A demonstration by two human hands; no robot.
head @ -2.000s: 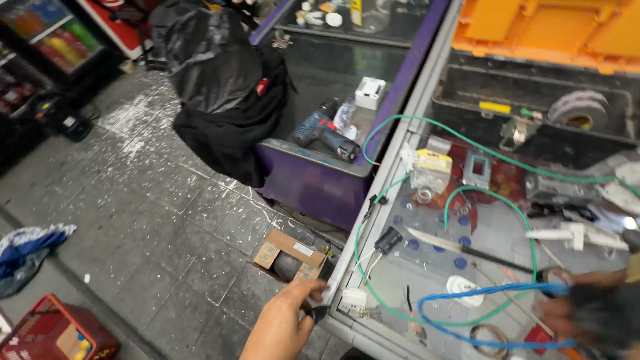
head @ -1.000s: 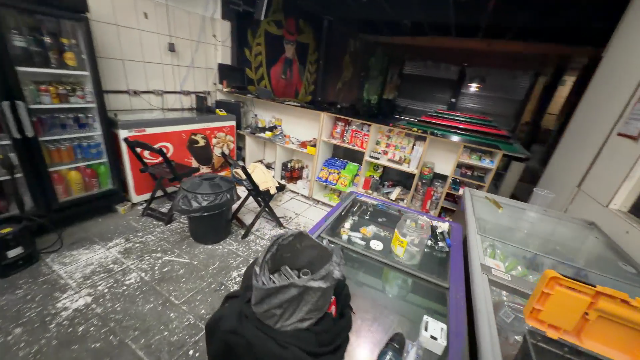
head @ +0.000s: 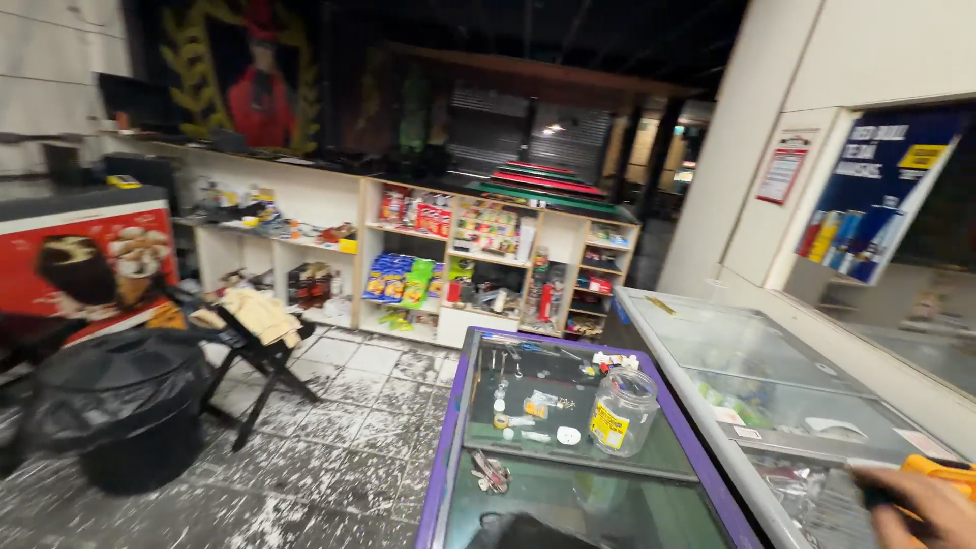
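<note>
At the lower right edge is my right hand (head: pixel 915 503), blurred, over the glass-topped grey freezer (head: pixel 686 366). It is beside an orange plastic toolbox part (head: pixel 942 467); a dark item lies at its fingers, and whether it is held cannot be told. My left hand is out of view. On the purple-edged glass-topped freezer (head: pixel 446 457) stand a clear plastic jar with a yellow label (head: pixel 624 415), a white round-cornered piece (head: pixel 568 435), small bags and screws. A bunch of small metal items (head: pixel 490 471) lies nearer.
A black bin with a liner (head: pixel 141 427) and a folding chair with a cream cloth (head: pixel 263 320) stand left on the white-spattered tile floor (head: pixel 343 442). Behind are shelves of snacks (head: pixel 450 305) and a red ice-cream freezer (head: pixel 91 267). A wall runs along the right.
The view has swung up from the cluttered freezer top to the room and moved closer to the shelves. My left hand, seen two seconds ago, is out of view; my right hand shows at the lower right.
</note>
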